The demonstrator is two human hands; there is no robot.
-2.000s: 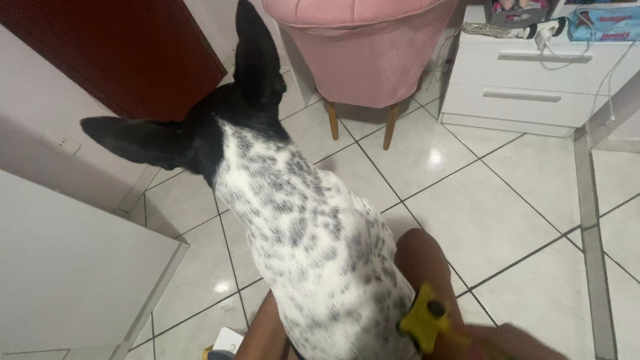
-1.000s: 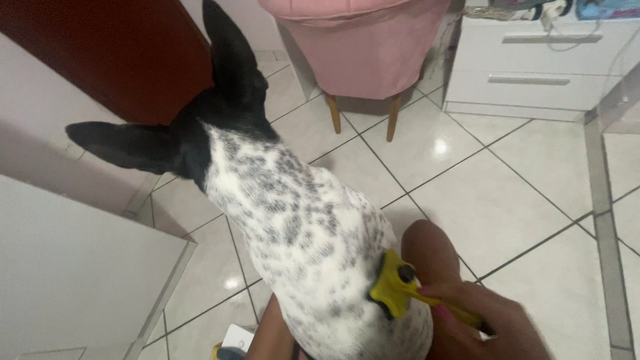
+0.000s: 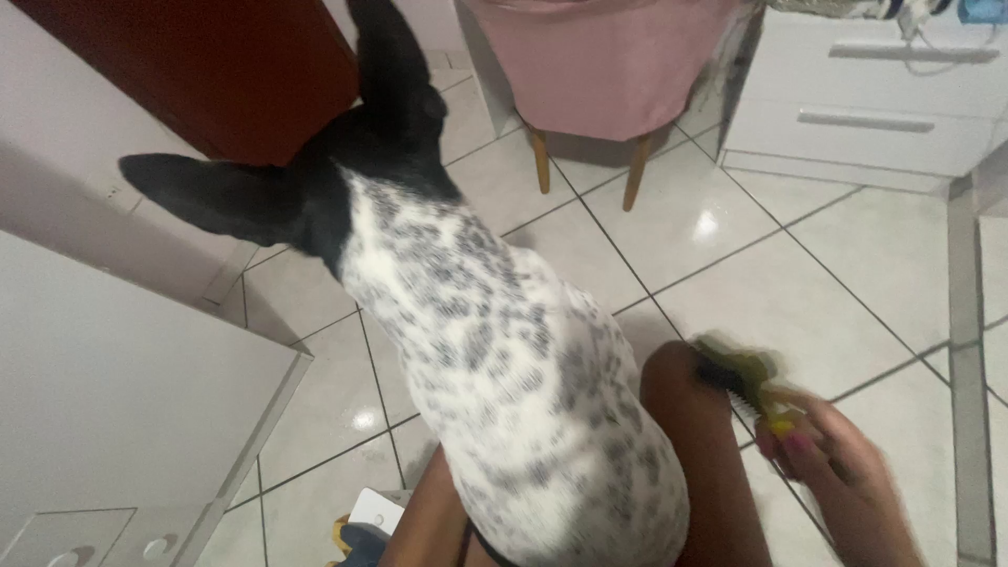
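Observation:
A dog with a black head, upright ears and a white, black-speckled back (image 3: 488, 339) sits between my bare legs, facing away from me. My right hand (image 3: 827, 457) is closed on a yellow grooming brush (image 3: 748, 374), off the dog's body to the right and over my right knee. The brush is motion-blurred; its dark face and a row of fine teeth show on its left side. My left hand is out of the picture.
A pink upholstered chair (image 3: 598, 71) on wooden legs stands ahead, beside a white drawer unit (image 3: 858, 118) with cables on top. A white panel (image 3: 134, 362) is at left, a dark red door (image 3: 236, 71) behind the dog. A white object (image 3: 376, 510) lies low by my left leg.
My right hand has moved the yellow brush off the dog's back to the right. One second ago the brush lay on the dog's lower back.

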